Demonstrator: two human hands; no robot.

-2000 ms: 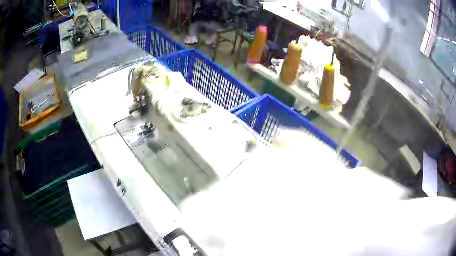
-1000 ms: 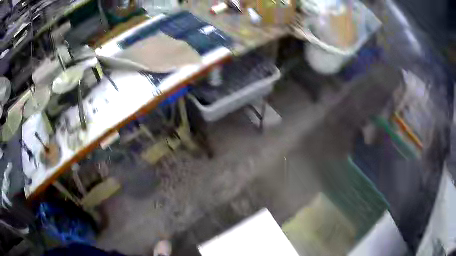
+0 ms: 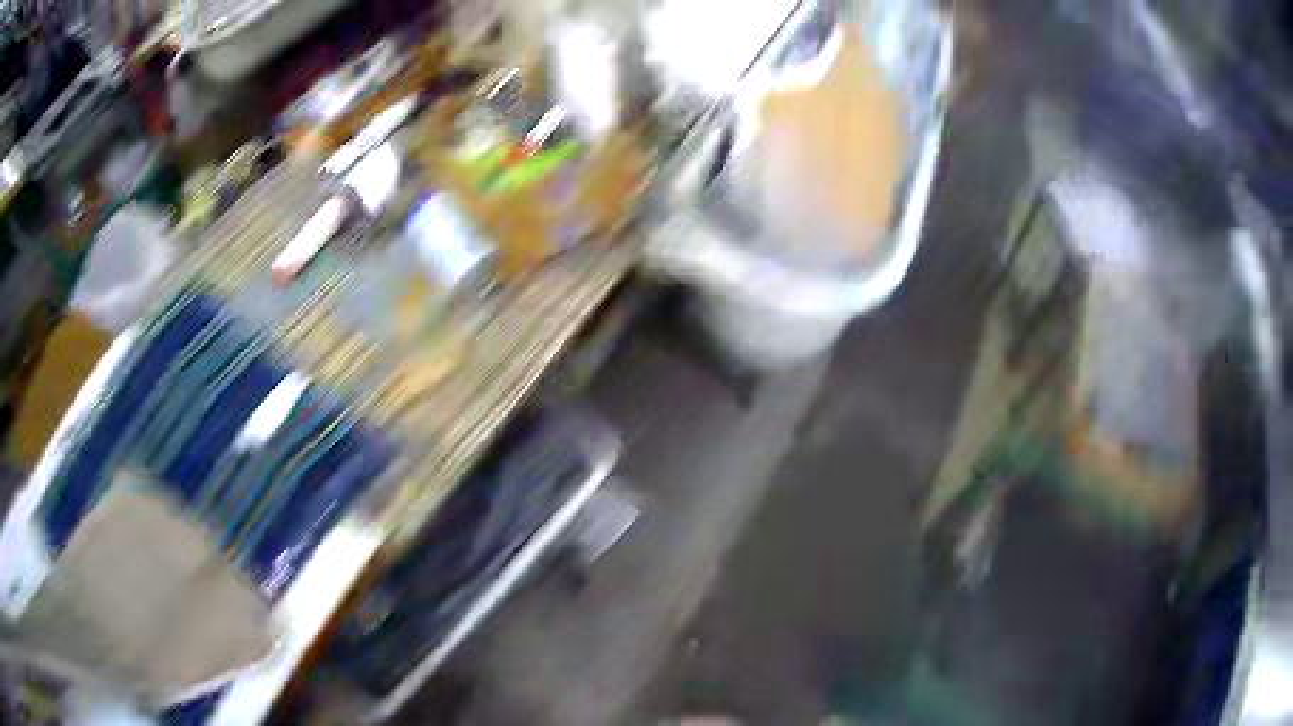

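The view is strongly blurred. Neither of my hands can be made out; a small pale pinkish patch at the bottom edge is too cut off to name. Dark blue folded cloth (image 3: 213, 411) lies on a table at the left. A tan sheet (image 3: 149, 589) lies over its near part. A light-rimmed tub (image 3: 426, 638) with dark contents stands on the floor beside the table. A large white tub (image 3: 787, 305) with a tan sheet or board (image 3: 837, 142) in it stands at the upper middle.
A wooden tabletop (image 3: 489, 348) holds a white cylinder (image 3: 451, 244) and a brown box (image 3: 567, 213) with bright green bits. A dark grey floor strip (image 3: 794, 525) runs up the middle. At the right are blurred crates or furniture and a pale grey piece (image 3: 1134, 348).
The view has swung from the sewing machine and white cloth to the aisle, then further along it. The blue cloth, tan sheet and tubs now appear larger and further left.
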